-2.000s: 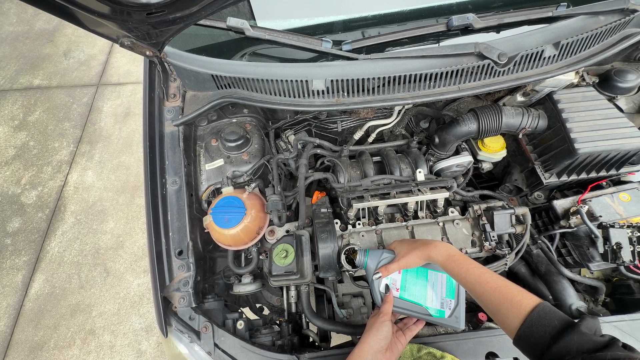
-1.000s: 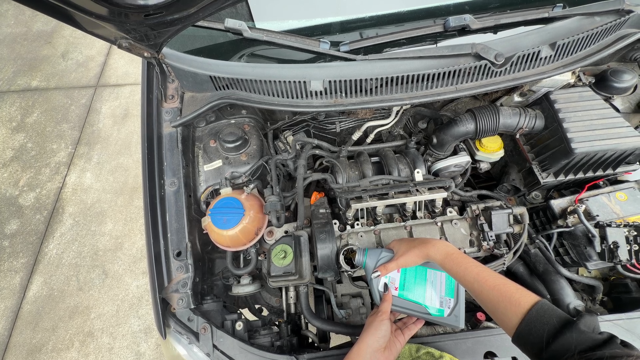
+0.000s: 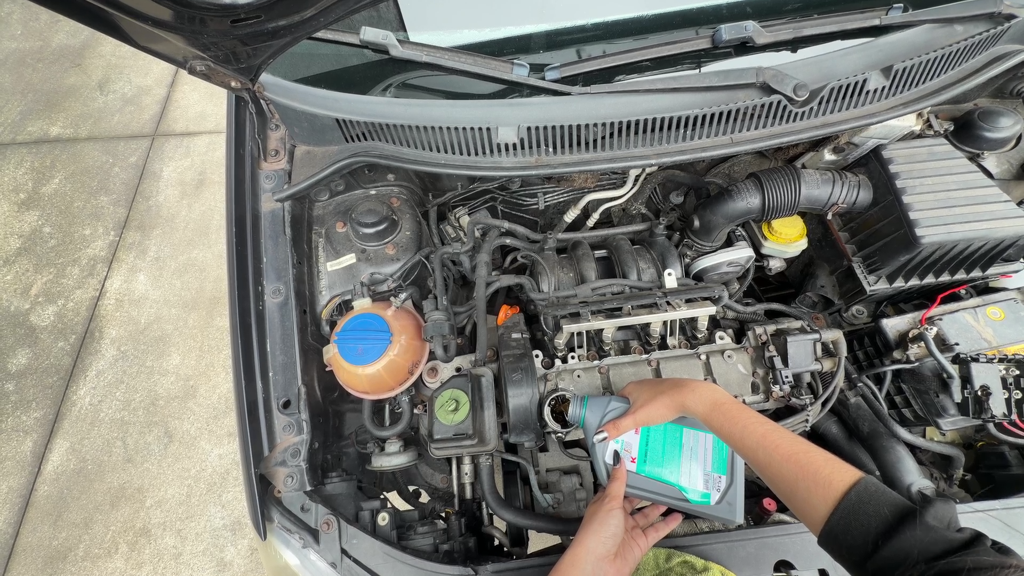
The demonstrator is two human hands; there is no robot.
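A grey plastic oil bottle [image 3: 680, 464] with a green and white label lies tilted over the engine, its neck at the round oil filler opening [image 3: 558, 411]. From above, my right hand [image 3: 660, 406] grips the bottle near its neck. My left hand [image 3: 620, 520] supports its underside, fingers against the lower edge. Dark liquid or shadow shows in the opening; which one, I cannot tell. The metal valve cover [image 3: 640, 370] surrounds the filler.
Left of the engine are the coolant expansion tank [image 3: 378, 356] with a blue cap and a reservoir with a green cap [image 3: 453, 406]. The air filter housing [image 3: 944, 208] and battery [image 3: 960, 324] stand right. A green cloth [image 3: 678, 563] lies at the front edge.
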